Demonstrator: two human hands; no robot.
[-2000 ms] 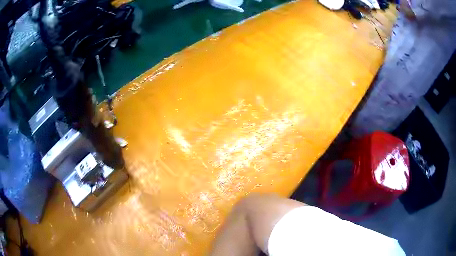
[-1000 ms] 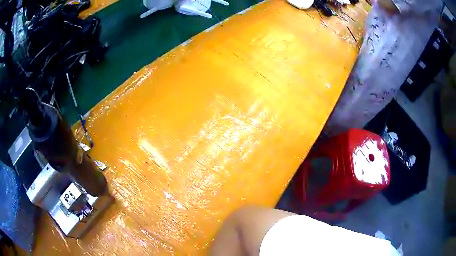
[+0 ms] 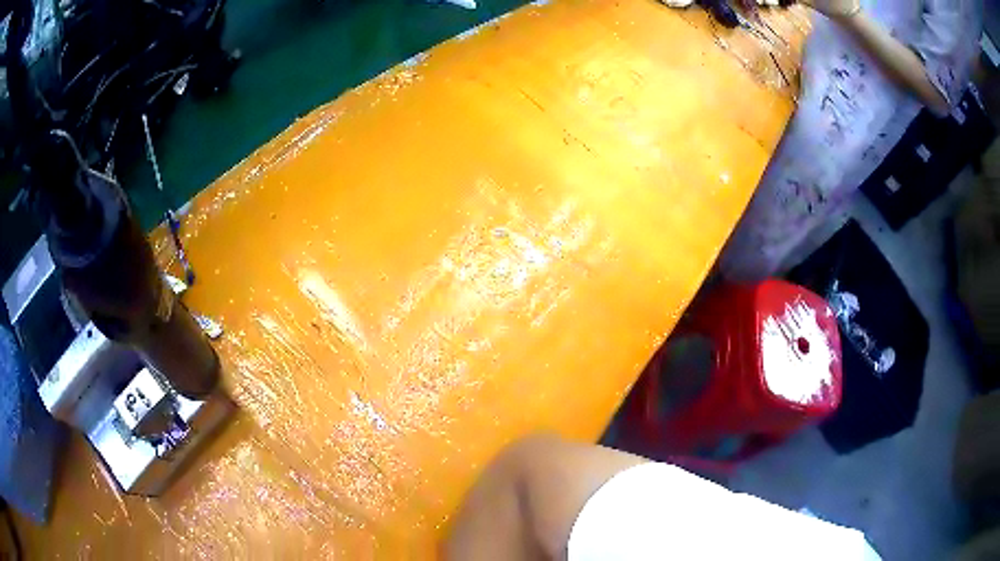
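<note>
Neither of my hands is in view. My bent arm in a white sleeve comes in at the bottom, and its lower part is cut off by the picture's edge. An orange-yellow table [image 3: 439,274] covered in shiny film lies in front of me. At the left a thick black electric screwdriver [image 3: 132,290] is upright, slightly tilted, beside a white-silver screw feeder [image 3: 79,378] with a small metal block and a marked white square in front. No hand is on either one.
Bluish bag [image 3: 24,433] left of the feeder. Black cables [image 3: 165,55] lie on the green surface [image 3: 291,60] beyond. At the right are a red stool [image 3: 798,345], a black crate [image 3: 877,384], labelled dark crates [image 3: 916,170] and another person's forearm [image 3: 894,55] near dark parts.
The view has shifted a little. The white items on the green surface have mostly left the top edge. The other person's forearm now shows at the upper right. My arm stays low in the picture.
</note>
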